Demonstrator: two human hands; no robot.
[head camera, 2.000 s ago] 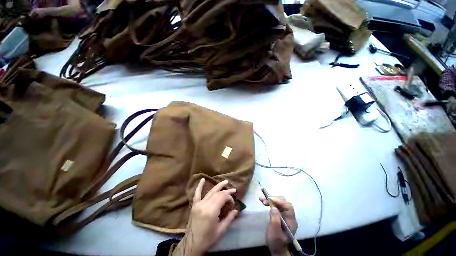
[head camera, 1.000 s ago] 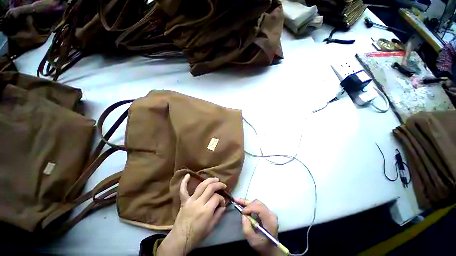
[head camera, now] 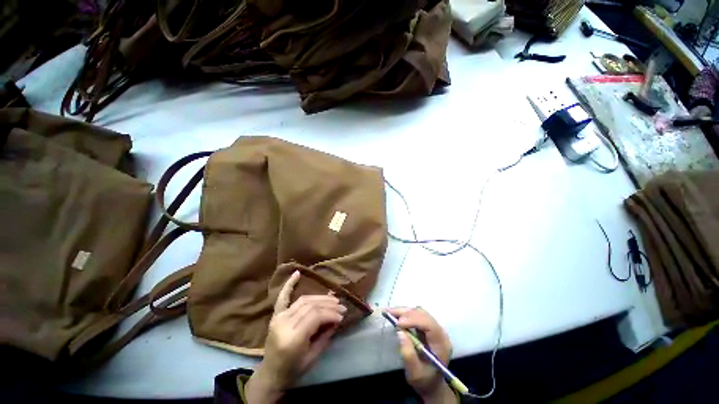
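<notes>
A brown tote bag [head camera: 244, 276] with a small pale label [head camera: 337, 221] lies on the white table, its dark straps [head camera: 169, 207] to the left. My left hand [head camera: 303, 327] is on the bag's lower right corner, fingers on the folded fabric by a dark seam edge. My right hand [head camera: 418, 347] holds a slim corded pen tool [head camera: 432, 357], its tip just right of the bag's corner and apart from it. Whether a thread end is at the tip is too small to tell.
Another brown bag [head camera: 71, 229] lies left, a bag heap [head camera: 370, 55] at the back. The pen's cord [head camera: 498, 308] curls right. A power adapter [head camera: 566, 122], snips [head camera: 541, 55], a short black corded item [head camera: 635, 256], brown pieces [head camera: 682, 245] and a work board [head camera: 642, 126] are right.
The pen tip has drawn back to the right from the bag's corner. My left hand has shifted slightly left and down, with its fingers more curled.
</notes>
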